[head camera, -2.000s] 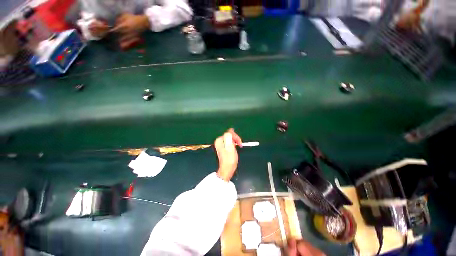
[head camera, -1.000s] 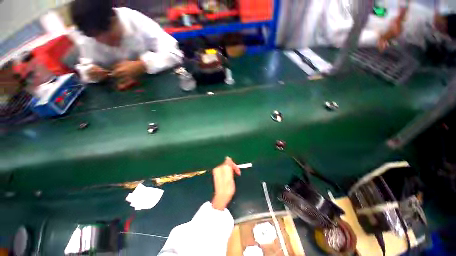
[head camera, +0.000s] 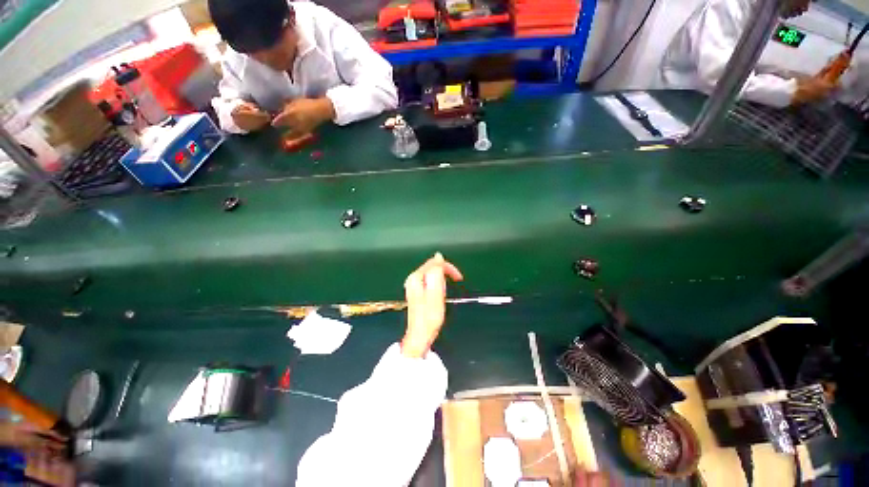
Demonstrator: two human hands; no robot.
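My left hand (head camera: 426, 297) reaches over the green bench from a white sleeve, fingers bent near the seam; whether it holds something small cannot be told. My right hand (head camera: 589, 478) is cut off by the bottom edge, blurred, beside the work board; its grip is hidden. The work board (head camera: 461, 436) has white pads (head camera: 525, 419) and a pale strip (head camera: 546, 399) across it. Small dark round assemblies lie farther out: one at centre left (head camera: 350, 219), one at centre right (head camera: 583, 215), and a reddish one nearer (head camera: 586, 267).
A solder spool (head camera: 227, 395) and crumpled white paper (head camera: 320, 333) lie left. A black fan (head camera: 624, 376), a tin of metal wool (head camera: 659, 447) and a taped dark box (head camera: 746, 395) stand right. A person (head camera: 305, 76) works opposite, near a blue device (head camera: 173, 150); another is upper right.
The view has tilted up and shifted, showing more of the people opposite. My left hand has moved a little forward, from beside the white strip on the seam to beyond it.
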